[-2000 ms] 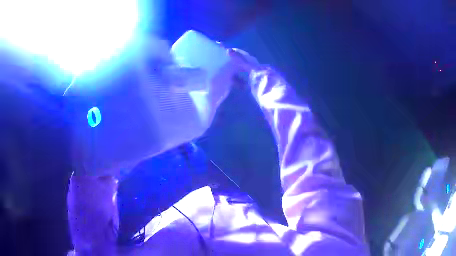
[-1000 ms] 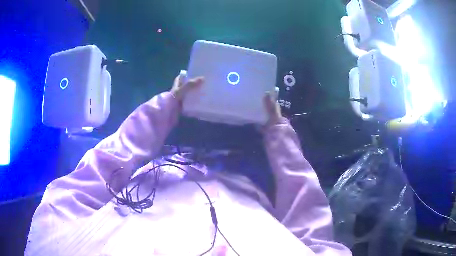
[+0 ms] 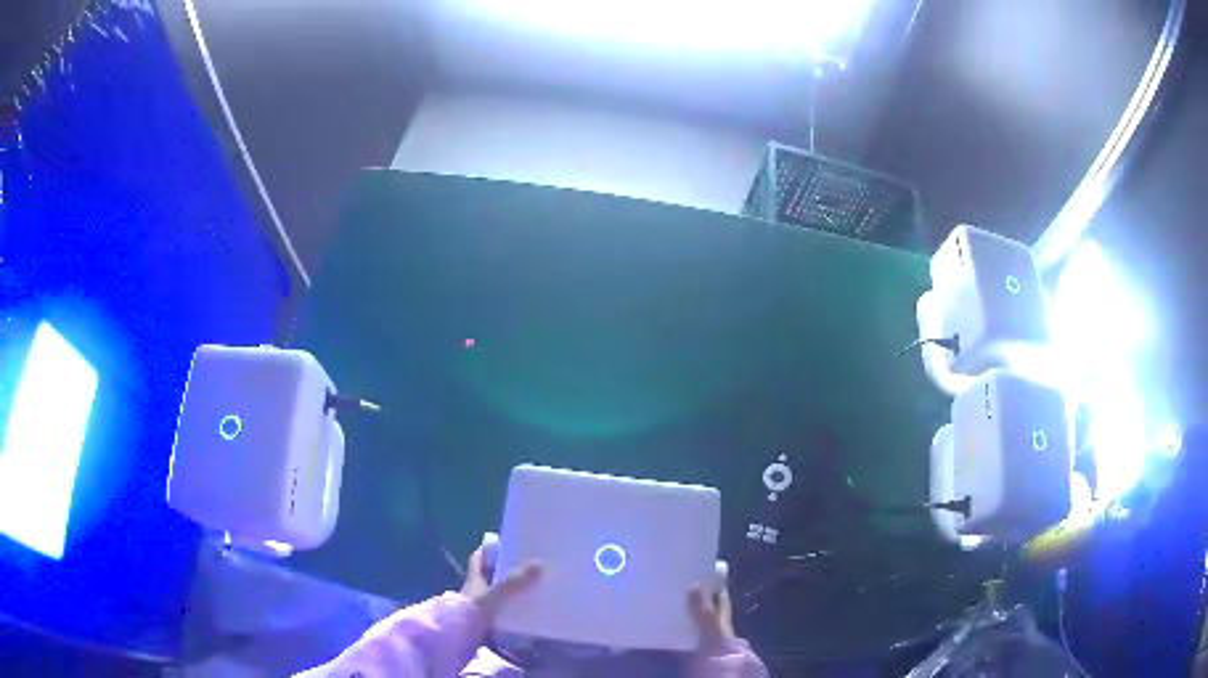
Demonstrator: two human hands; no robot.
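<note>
A white projector [image 3: 603, 517] with a glowing ring on top is at the lower centre, over the dark green bench top [image 3: 530, 305]. My left hand [image 3: 503, 592] grips its left side, thumb on the top face. My right hand [image 3: 711, 613] grips its right side near the lower corner. The fingers beneath are hidden. Whether the projector rests on the bench or is held just above it, I cannot tell. A remote control [image 3: 776, 477] lies right of the projector; only its pale ring and small marks show clearly.
One projector [image 3: 252, 444] stands at the left edge. Two more [image 3: 983, 302] [image 3: 1013, 450] stand at the right with cables plugged in. A mesh crate [image 3: 835, 195] is at the far end. A clear bag [image 3: 983, 646] and yellow item [image 3: 1064, 536] are at lower right.
The view has tilted up from the stand-side scene, showing the bench's far end. Earlier the projector was raised near the bright light; now it is low in front, still between both hands.
</note>
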